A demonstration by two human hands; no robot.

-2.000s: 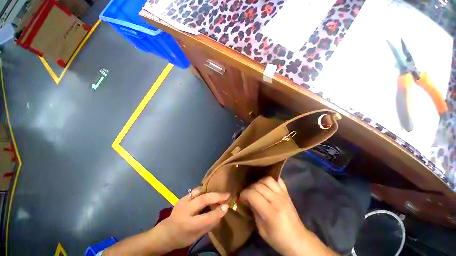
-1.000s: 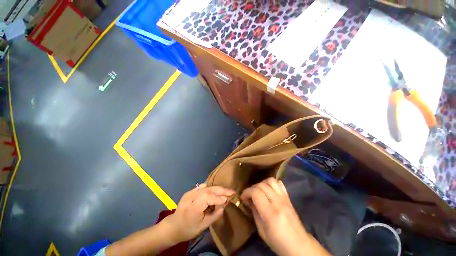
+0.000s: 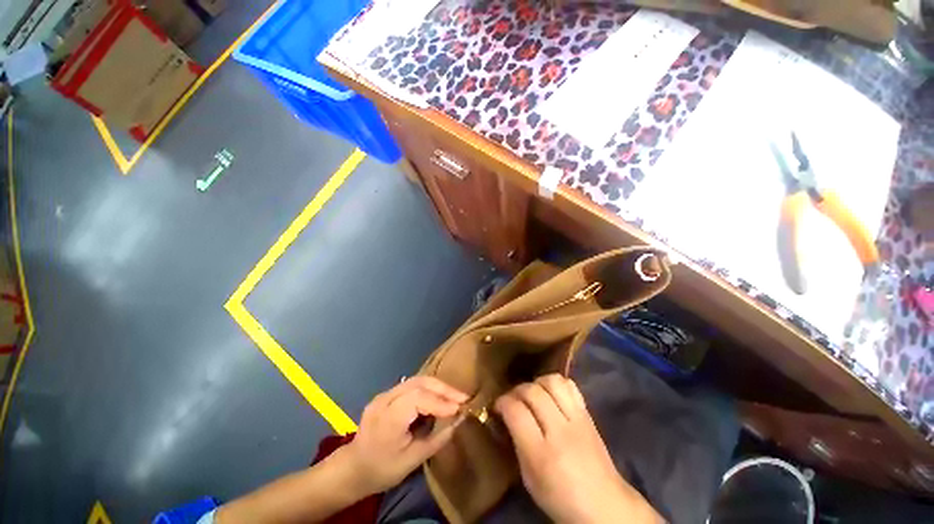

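The brown handbag (image 3: 466,471) lies open on the wearer's dark-covered lap, its mouth tilted up to the right. A gold zipper line with a pull (image 3: 586,293) and a silvery ring (image 3: 647,267) show at its upper end. My left hand (image 3: 394,425) pinches the bag at a small gold fitting (image 3: 480,415). My right hand (image 3: 553,430) is on the other side of the fitting, fingers bent against the bag; its fingertips are partly hidden.
Orange-handled pliers (image 3: 809,210) lie on white paper (image 3: 717,154) on the leopard-print desk (image 3: 492,72). A blue crate (image 3: 338,102) stands beside the desk. A carton (image 3: 128,72) is on the floor at upper left, a hoop-rimmed bin (image 3: 768,466) at lower right.
The view has shifted, so more of the desk's right side and brown material at the top show. Both hands stay at the gold fitting, with small finger shifts.
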